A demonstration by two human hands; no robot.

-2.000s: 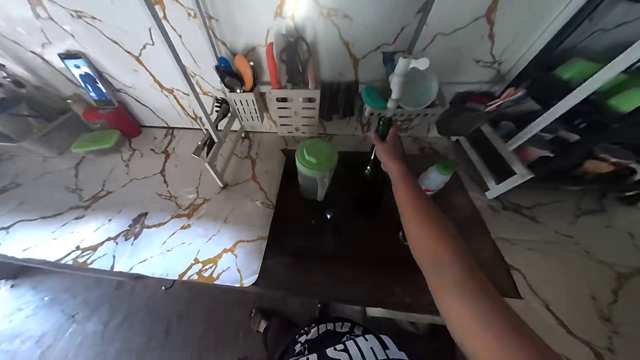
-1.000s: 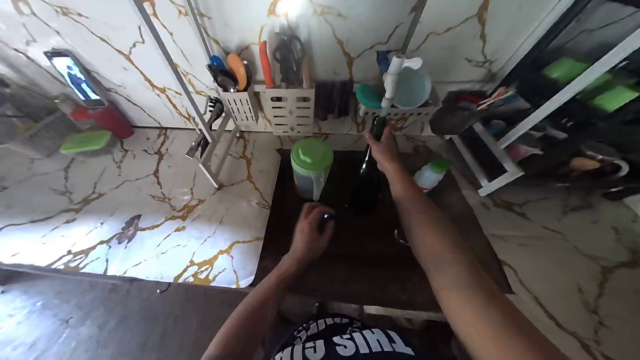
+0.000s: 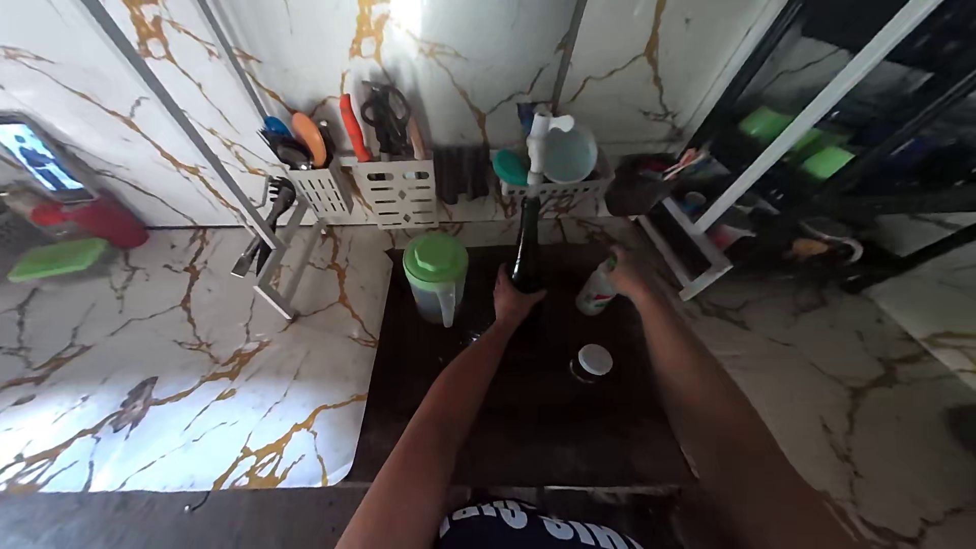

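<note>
My left hand [image 3: 515, 299] is wrapped around the lower body of a dark glass bottle [image 3: 526, 244], which stands upright on a dark board [image 3: 526, 427]. At the right, my right hand [image 3: 627, 273] grips the green-capped top of a whitish bottle [image 3: 596, 294]. Left of the dark bottle is a clear plastic pitcher [image 3: 435, 286] with a green lid. A small jar with a white lid [image 3: 593, 361] sits nearer to me, between my forearms. A small shiny item by my left wrist is too unclear to name.
Behind the board hang a utensil basket [image 3: 324, 191], a perforated holder with scissors [image 3: 395, 191], and a basket [image 3: 568, 187] below a white tap [image 3: 540, 145]. Metal racks [image 3: 286, 290] flank the board. A phone [image 3: 42, 160] and green sponge-like item [image 3: 57, 259] lie far left.
My right hand has left the dark bottle's neck and moved right onto the green-capped bottle. My left hand, beside the pitcher one second ago, now holds the dark bottle. The white-lidded jar has come into sight.
</note>
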